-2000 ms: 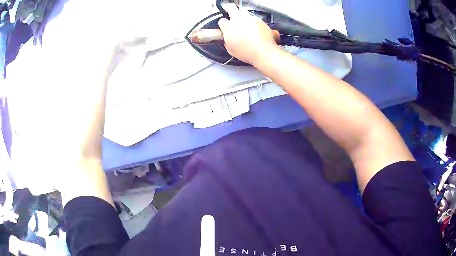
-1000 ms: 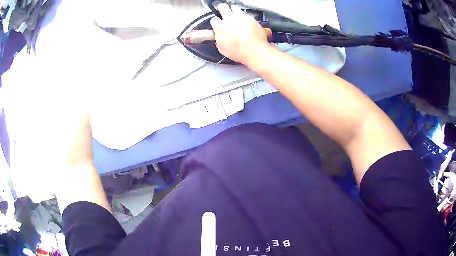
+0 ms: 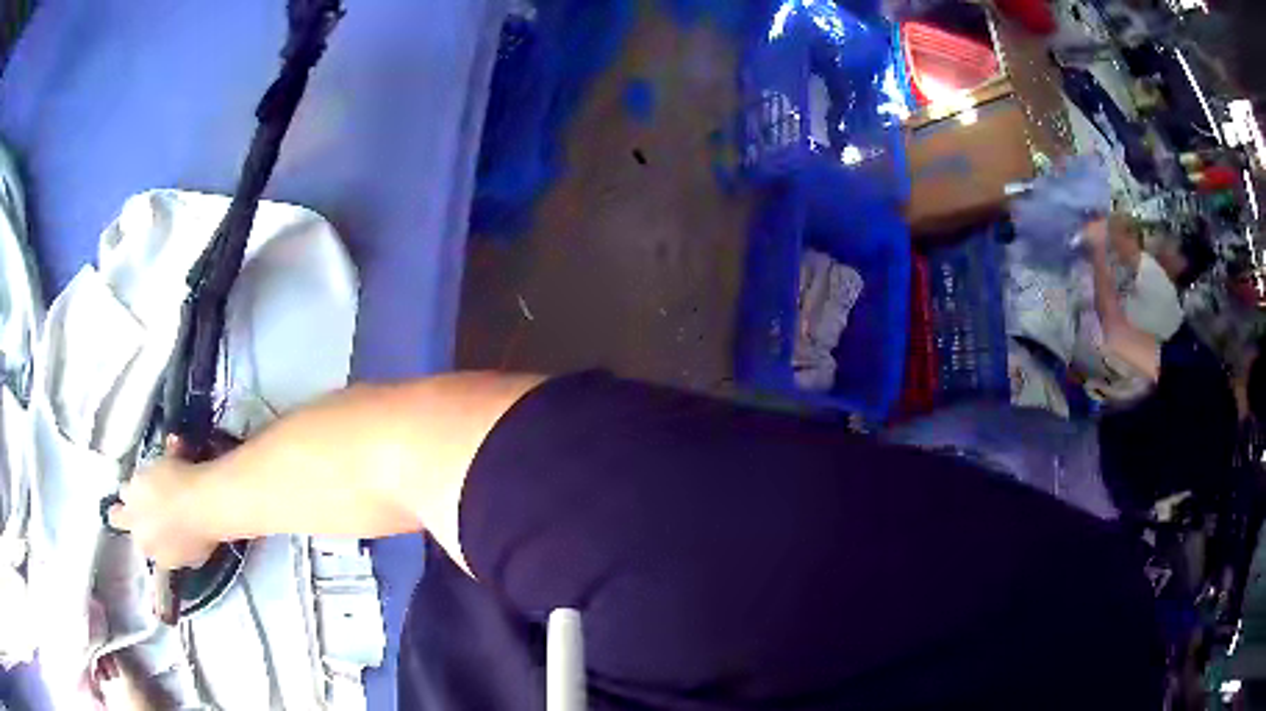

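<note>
My right hand (image 3: 174,514) is at the lower left, closed around the handle of the steam iron (image 3: 215,581). The iron's dark soleplate shows only in part below the hand, on the white garment (image 3: 299,285). The black wrapped hose (image 3: 208,299) runs up from the iron over the cloth. A stitched waistband or flap edge (image 3: 347,611) lies near the table's edge. A blurred skin-toned patch at the bottom left may be my left hand; glare and the picture's edge hide what it does.
The blue pressing table (image 3: 417,181) fills the left side. Beyond its edge are brown floor (image 3: 611,264), blue crates (image 3: 768,299) holding cloth, a red crate (image 3: 951,59) and a cardboard box (image 3: 965,160). Another person (image 3: 1173,375) handles cloth at the right.
The view has swung to the right, so table, iron and my right hand now show at the left. Crates, floor and another person have come into view. My right hand still holds the iron.
</note>
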